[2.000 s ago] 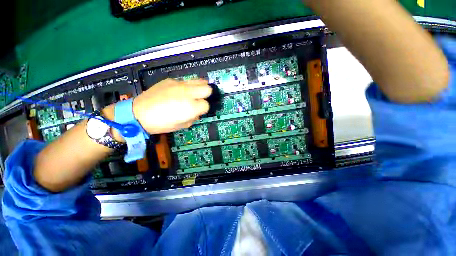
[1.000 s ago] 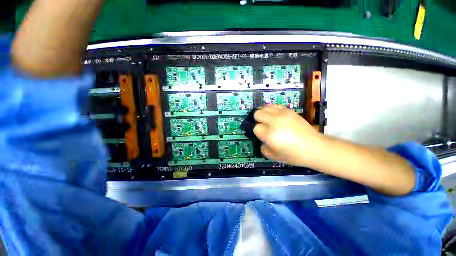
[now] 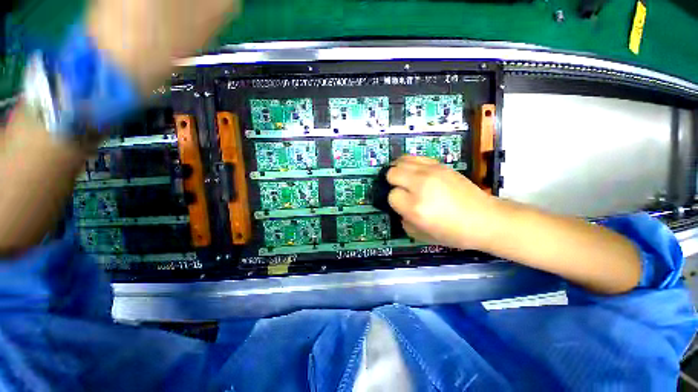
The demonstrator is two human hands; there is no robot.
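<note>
A black solder pallet (image 3: 321, 260) lies on the line in front of me and holds rows of green circuit boards (image 3: 285, 155). My right hand (image 3: 428, 197) is over the lower right part of the pallet, fingers bent together, with black covers at the fingertips. It hides boards in the right column; whether it holds a component cannot be told. My left hand (image 3: 161, 31) is blurred and cut off by the top edge, above the rail at the upper left. The light-blue strap (image 3: 93, 80) and a watch are on the left wrist. Its fingers do not show clearly.
A second pallet (image 3: 153, 268) with boards lies to the left, partly behind my left arm. Orange-brown bars (image 3: 234, 178) edge the pallets. A bright metal plate (image 3: 589, 153) lies to the right. A yellow marker (image 3: 637, 27) lies on the green mat (image 3: 428, 23) behind the rail.
My left hand has come back into view at the upper left; two seconds ago it was over the boards. My right hand came down from the upper right and has stayed nearly still since one second ago.
</note>
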